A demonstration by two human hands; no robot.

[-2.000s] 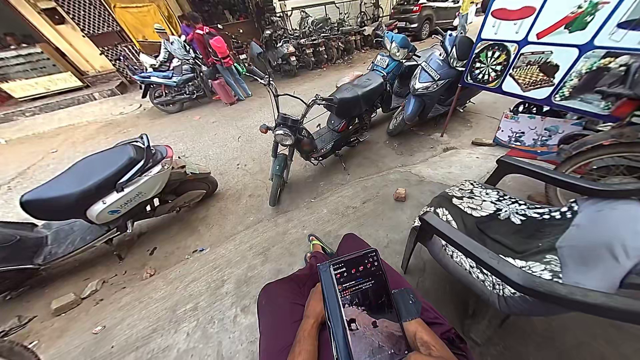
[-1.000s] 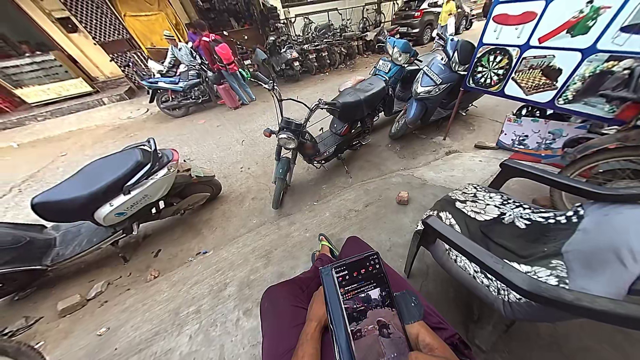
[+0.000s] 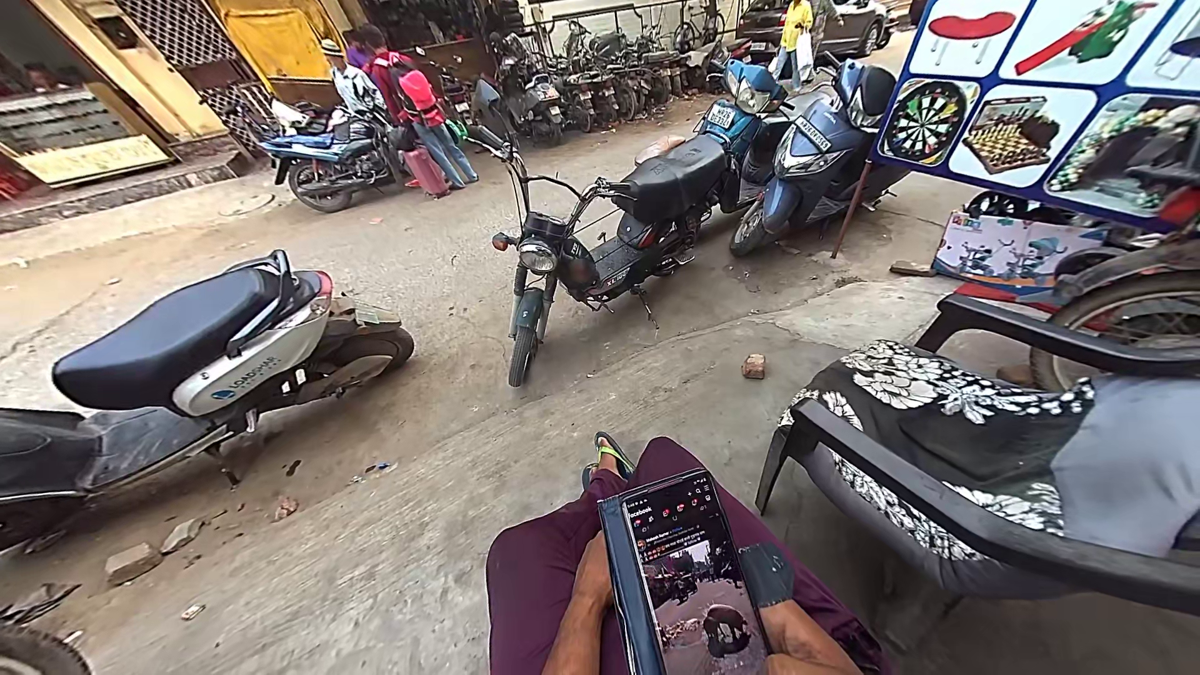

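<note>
A smartphone [image 3: 698,572] in a dark flip case rests upright over my lap, its lit screen showing a feed with a street picture. My left hand [image 3: 594,570] holds the case's left edge, its fingers hidden behind it. At the phone's lower right is my right hand [image 3: 783,647], partly hidden and cut by the frame's bottom. A dark flap or band [image 3: 767,574] shows beside the phone's right edge, above that hand. Under both hands are my legs in maroon trousers [image 3: 534,562], with a sandalled foot [image 3: 614,457] beyond.
A black plastic chair [image 3: 956,511] with a floral cloth stands close at right. Ahead are a parked moped [image 3: 600,253] and a blue scooter [image 3: 811,155]; another scooter [image 3: 216,347] is at left. A brick piece [image 3: 754,366] lies on the ground. People stand by a motorcycle [image 3: 342,155] across the street.
The picture on the phone's screen has changed from a rubble-like scene to a street scene, then shifted again. Both hands stay at the phone.
</note>
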